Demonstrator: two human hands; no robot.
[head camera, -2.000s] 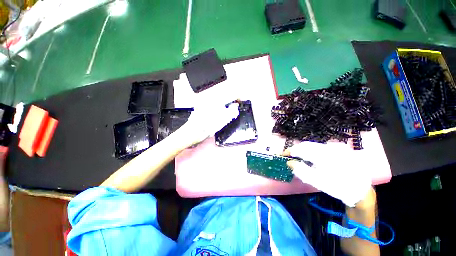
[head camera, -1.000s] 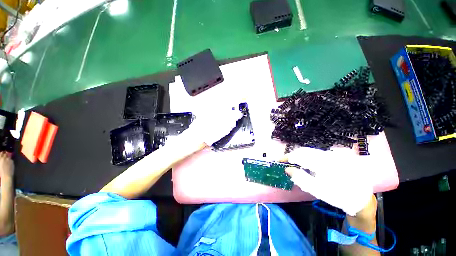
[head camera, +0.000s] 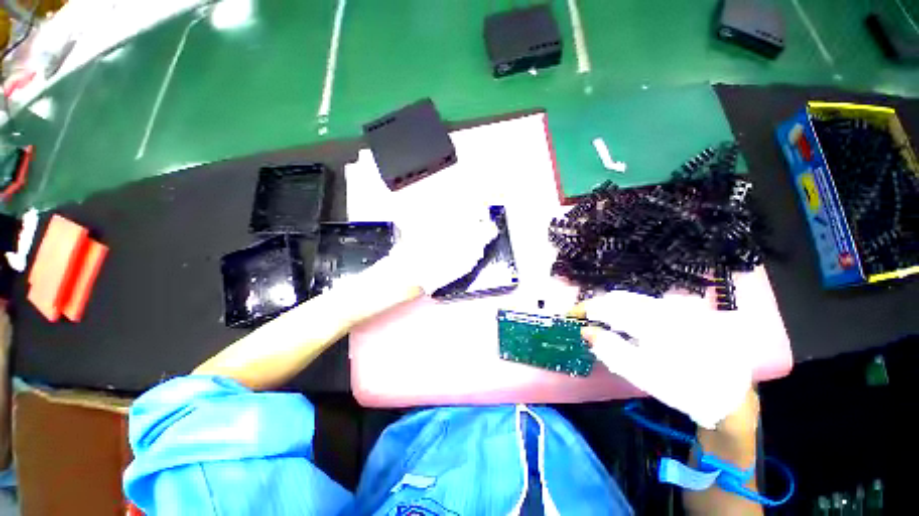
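My left hand (head camera: 438, 252), in a white glove, is on a shiny open black housing (head camera: 492, 276) on the pink mat (head camera: 433, 368) and covers much of it. My right hand (head camera: 655, 353), gloved, holds a green circuit board (head camera: 545, 343) by its right end, in front of the housing and apart from it. A thin dark item also shows at the right fingers; I cannot tell what it is. A tangled heap of black comb-shaped strips (head camera: 655, 237) lies beyond my right hand.
Open black housings (head camera: 264, 282) lie left of the mat. A closed black box (head camera: 410, 143) sits at its back edge. More black boxes (head camera: 523, 40) are on the green belt (head camera: 262, 91). A blue-and-yellow carton (head camera: 826, 217) stands right, orange pads (head camera: 66, 270) left.
My left hand's fingers have shifted over the housing and cover more of it. My right hand still holds the board in about the same place. The boxes on the belt have moved left.
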